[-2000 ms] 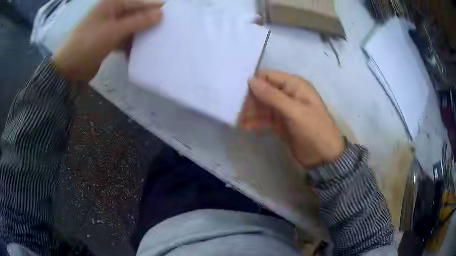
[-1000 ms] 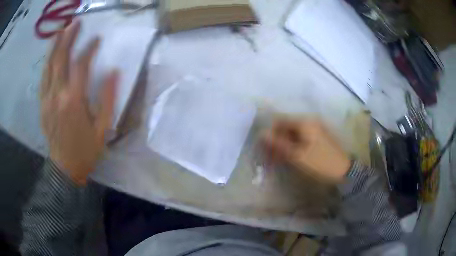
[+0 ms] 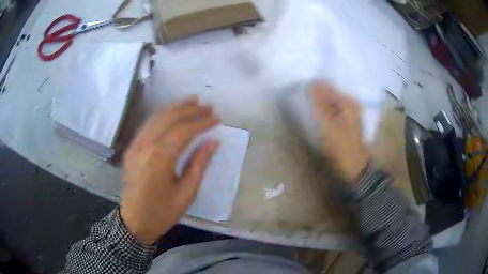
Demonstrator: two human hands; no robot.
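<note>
A small white piece with rounded corners lies near the table's front edge. My left hand, blurred, is over its left part with thumb and fingers apart; whether it touches the piece is unclear. My right hand, strongly blurred, is right of centre, over a large white piece. A grey, blurred flat thing shows beside its fingers; I cannot tell whether the hand grips it or the white piece. A stack of white pieces with brown edges lies at left.
Red-handled scissors lie upper left, beside a thick brown stack at the top. A white scrap lies on the brown-stained cloth. A dark pad and a yellow-handled tool are at the right edge.
My left hand has moved right from the white stack to the small piece. The white piece at centre now shows smaller and nearer the front edge. My right hand has moved slightly up and right.
</note>
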